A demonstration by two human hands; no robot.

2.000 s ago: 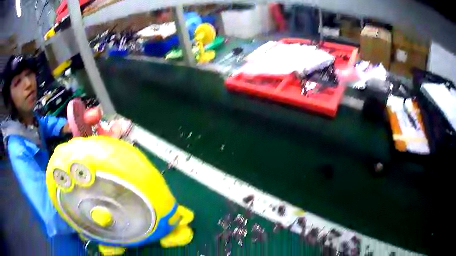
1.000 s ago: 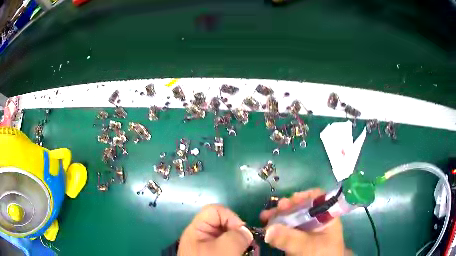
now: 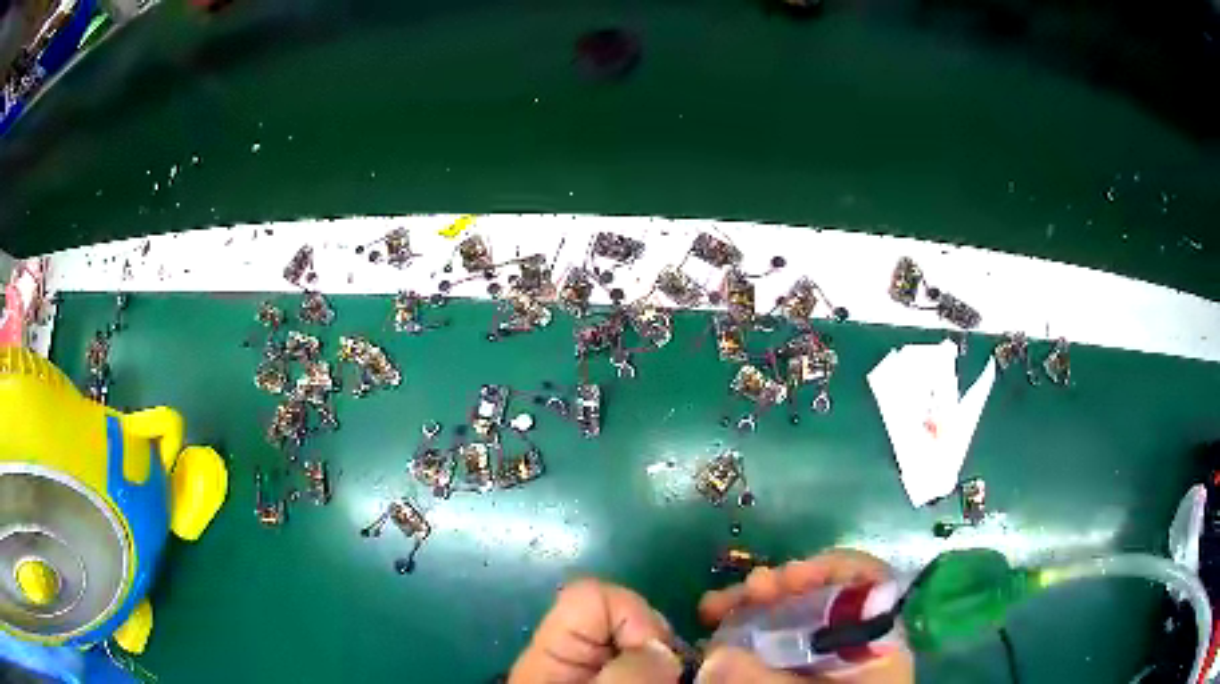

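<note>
My left hand (image 3: 598, 639) is at the bottom centre, its fingertips pinched on a small dark part, likely a circuit board, mostly hidden by the fingers. My right hand (image 3: 803, 628) is beside it, fingertips almost touching the left ones. It holds the glue syringe (image 3: 783, 639), a clear barrel with red content, a black clip and a green cap (image 3: 957, 597) at the rear. The syringe tip is hidden at the fingers. A pale air hose (image 3: 1110, 567) curves right from the cap. One circuit board (image 3: 735, 561) lies just above my right fingers. Both hands are cut by the bottom edge.
Many wired circuit boards (image 3: 478, 464) lie on the green bench and the white edge strip (image 3: 174, 261). Creased white paper (image 3: 923, 414) with a red smear lies right, a board (image 3: 974, 498) below it. A yellow-and-blue fan (image 3: 80, 494) stands left. The dark green belt (image 3: 401, 120) runs beyond.
The view has swung from the fan and co-worker down to the bench. Since the middle frame, both hands and the syringe sit lower in view, and the board below the paper is now uncovered.
</note>
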